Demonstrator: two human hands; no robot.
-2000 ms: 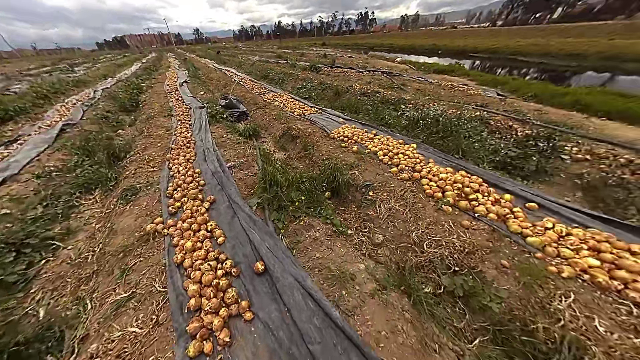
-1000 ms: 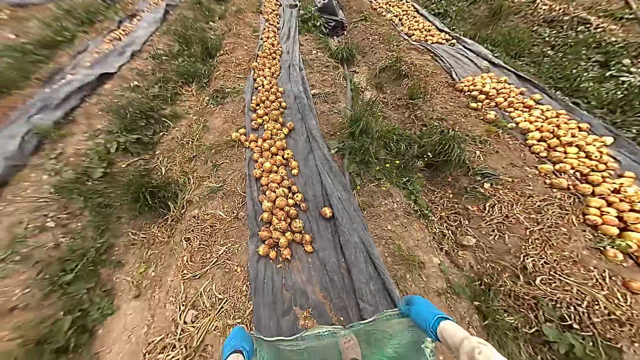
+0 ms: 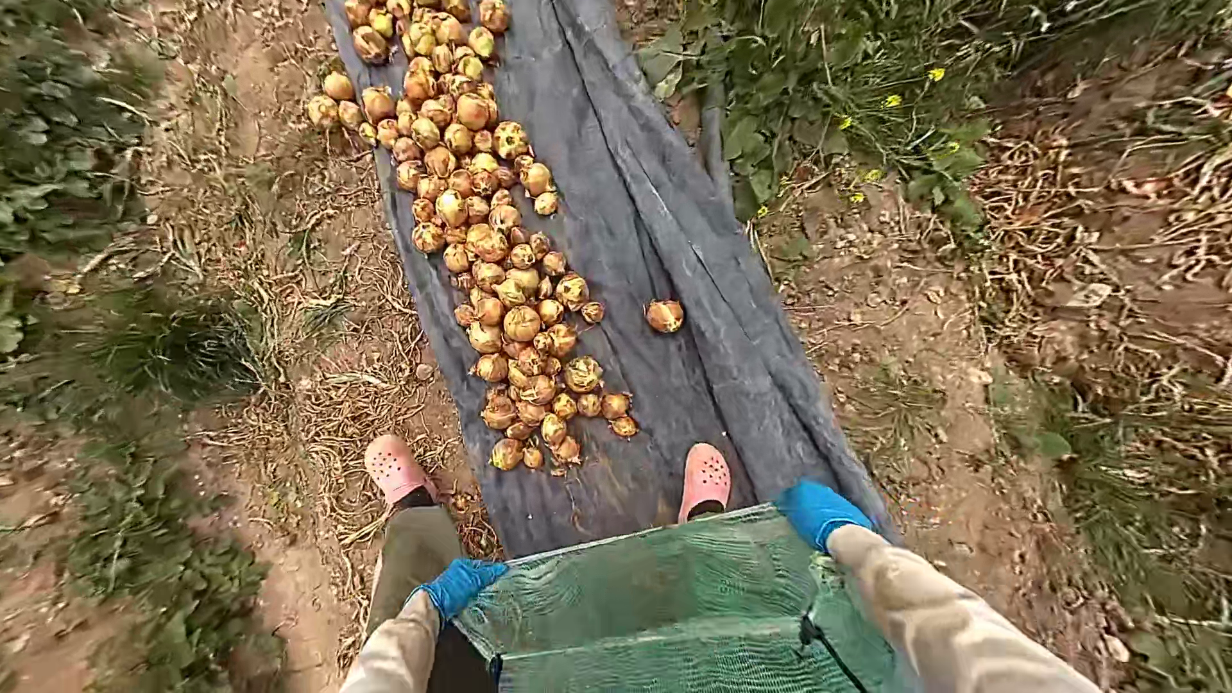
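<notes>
My left hand (image 3: 462, 584), in a blue glove, grips the left upper corner of a green mesh sack (image 3: 664, 597). The right upper corner is in my right hand (image 3: 821, 510), gloved in blue too. The sack hangs stretched between both hands, with a dark cord (image 3: 830, 650) at its right side. In front of it, a long heap of onions (image 3: 481, 241) with dry brown skins lies on a dark grey fabric strip (image 3: 664, 212). One single onion (image 3: 664, 316) rests apart, to the right of the heap.
My feet in pink clogs (image 3: 707, 474) stand either side of the heap's near end, the left one (image 3: 395, 467) on soil. Dry stalks (image 3: 337, 414) cover the ground. Green weeds (image 3: 837, 87) grow along both sides, some with yellow flowers.
The view has tilted steeply down. Both gloved hands and the green mesh sack, absent two seconds ago, show low in the frame one second ago and now reach farther into it.
</notes>
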